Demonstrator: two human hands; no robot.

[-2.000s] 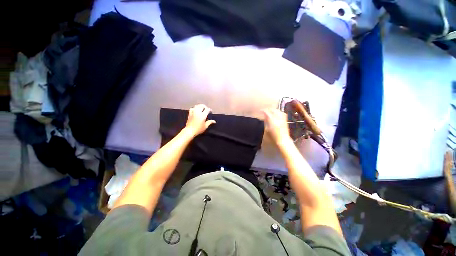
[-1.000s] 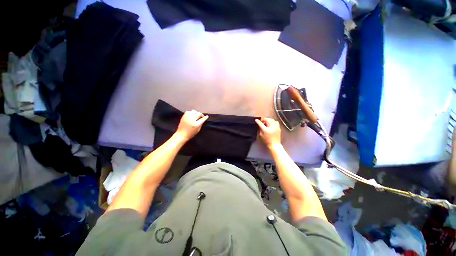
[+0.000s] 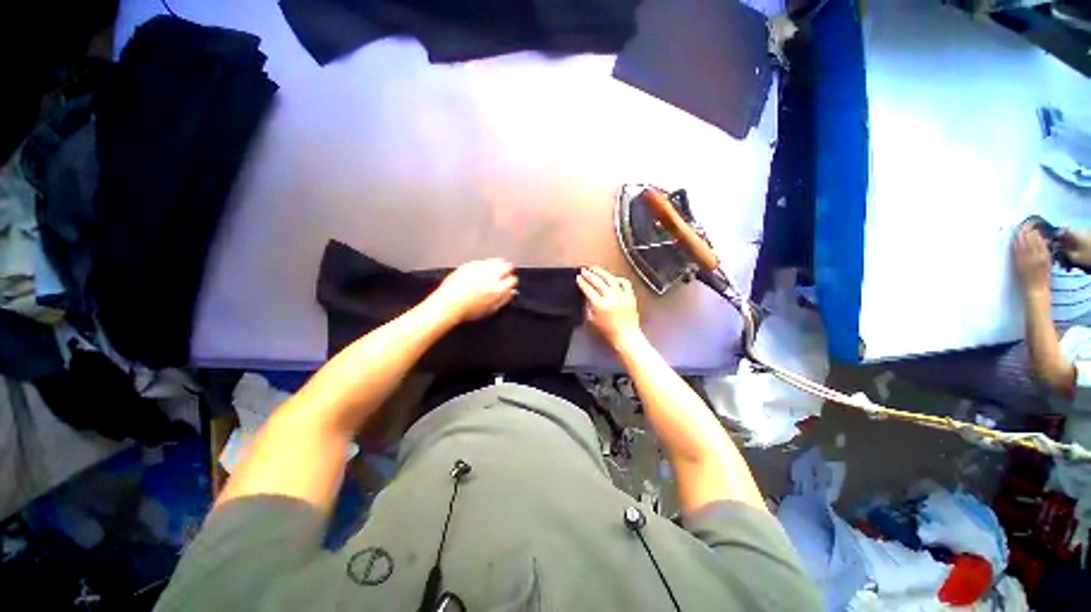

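A black garment panel (image 3: 479, 341) lies folded at the near edge of the pale pressing table (image 3: 395, 155), its left end flared up and outward. My left hand (image 3: 481, 288) grips the upper folded edge near the middle. My right hand (image 3: 608, 299) holds the panel's upper right corner. The steam iron (image 3: 665, 237), with a brown wooden handle, rests on the table just right of my right hand, not touched. Its pale cord (image 3: 826, 392) runs off to the right.
A tall left stack of black panels (image 3: 180, 179) drapes over the table's left edge. A far pile (image 3: 479, 26) and a flat dark piece (image 3: 700, 66) lie at the back. At right, a person's hands (image 3: 1036, 254) show over a blue-sided white table (image 3: 945, 179).
My left hand has moved along the panel's edge toward my right hand. The view has shifted, and another person's hands have come into view at the right. The iron stays resting on the table.
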